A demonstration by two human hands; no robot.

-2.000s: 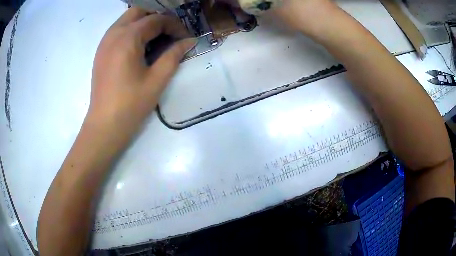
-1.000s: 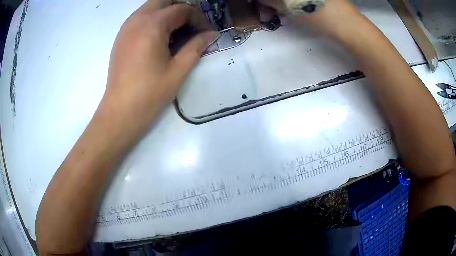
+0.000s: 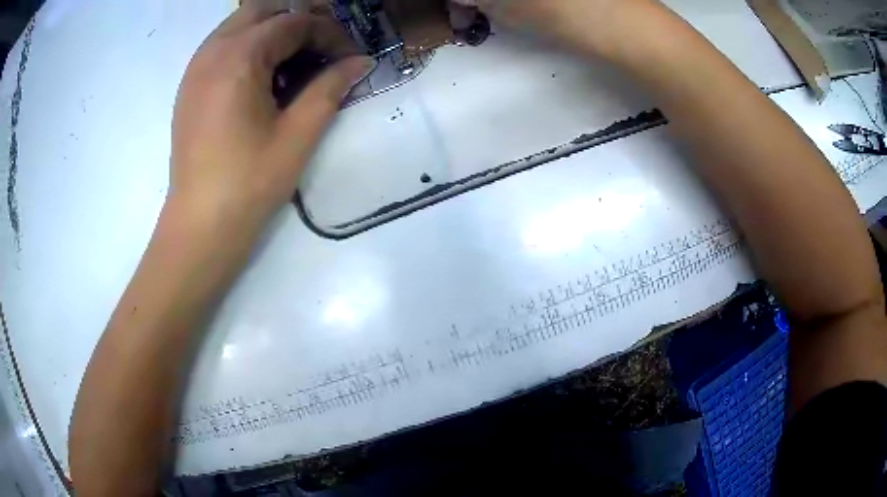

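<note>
The sewing machine's presser foot area (image 3: 374,29) is at the top edge, above a shiny metal needle plate (image 3: 401,68) set in the white table (image 3: 389,291). My left hand (image 3: 263,87) is just left of the foot, thumb and fingers curved towards each other beside the plate; whether it holds anything is hidden. My right hand (image 3: 491,12) is right of the foot at the top edge, mostly cut off, its fingertips by a dark round part (image 3: 474,31). No fabric can be made out. A brown piece (image 3: 423,27) lies between foot and right hand.
A tan wooden strip (image 3: 793,49) lies at the upper right. Black and silver snips (image 3: 858,139) lie at the right edge. A printed scale runs along the table's front edge. A blue plastic basket (image 3: 744,417) is below the table at lower right.
The whole view has shifted slightly back and forth. Both hands stay beside the foot with little visible change. The cream-white knob at the top has gone out of the picture.
</note>
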